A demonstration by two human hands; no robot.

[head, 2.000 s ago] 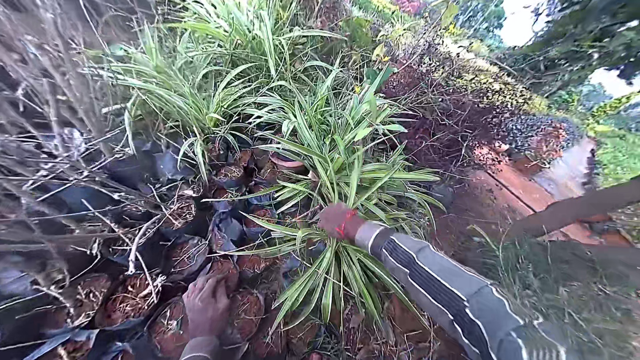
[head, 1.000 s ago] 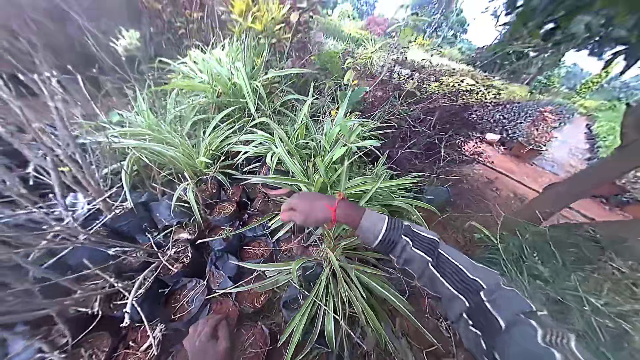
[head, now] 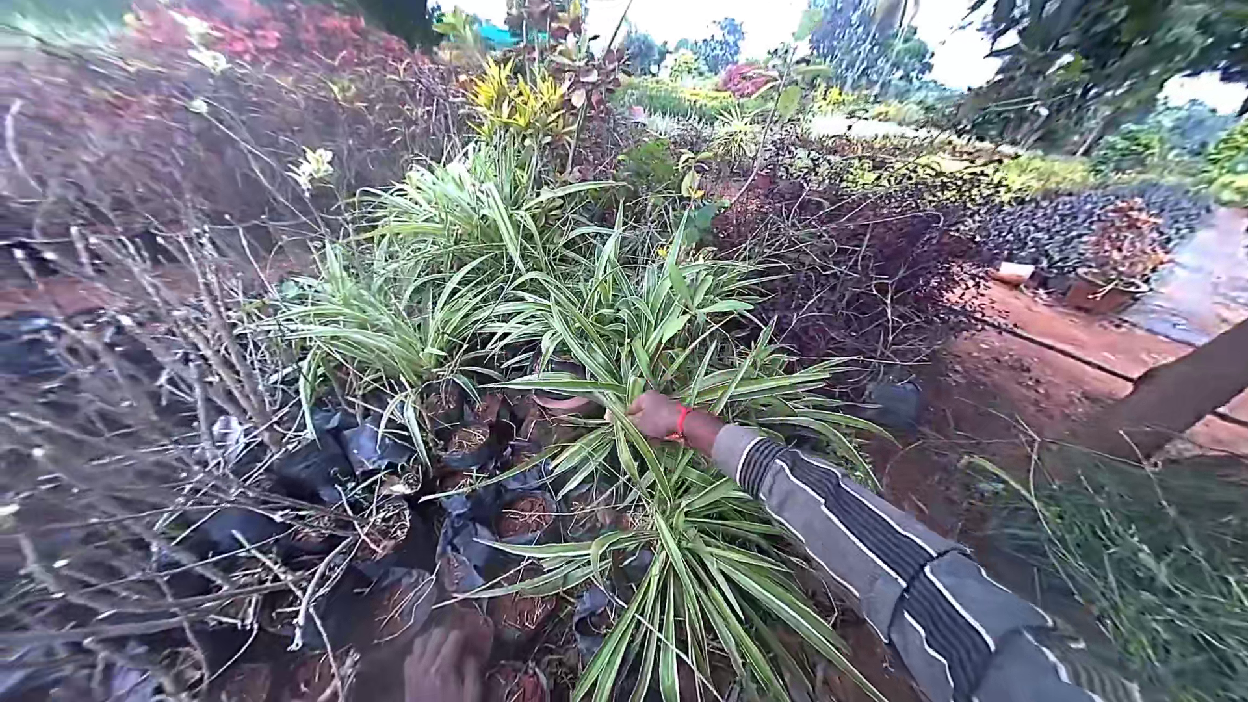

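My right hand (head: 663, 415), with a red band at the wrist and a grey striped sleeve, reaches in among the striped leaves of a variegated spider plant (head: 624, 341). Leaves hide its fingertips, so its hold is unclear. Just behind it shows the rim of a reddish-brown pot (head: 564, 401). A second variegated plant (head: 682, 575) spreads below the right wrist. At the bottom edge my left hand (head: 448, 658), blurred, rests at black nursery bags of soil (head: 526, 517); whether it grips one cannot be told.
Bare, dry branches (head: 195, 390) crowd the left side. A dark purple shrub (head: 848, 253) stands behind at the right. A brown trunk or post (head: 1180, 390) leans at the right edge, above long grass (head: 1121, 556). Red soil paving (head: 1082, 322) lies beyond.
The view has tilted up. My right hand has gone from above the lower plant to the base of the leaves behind it. My left hand stays low, among the bags.
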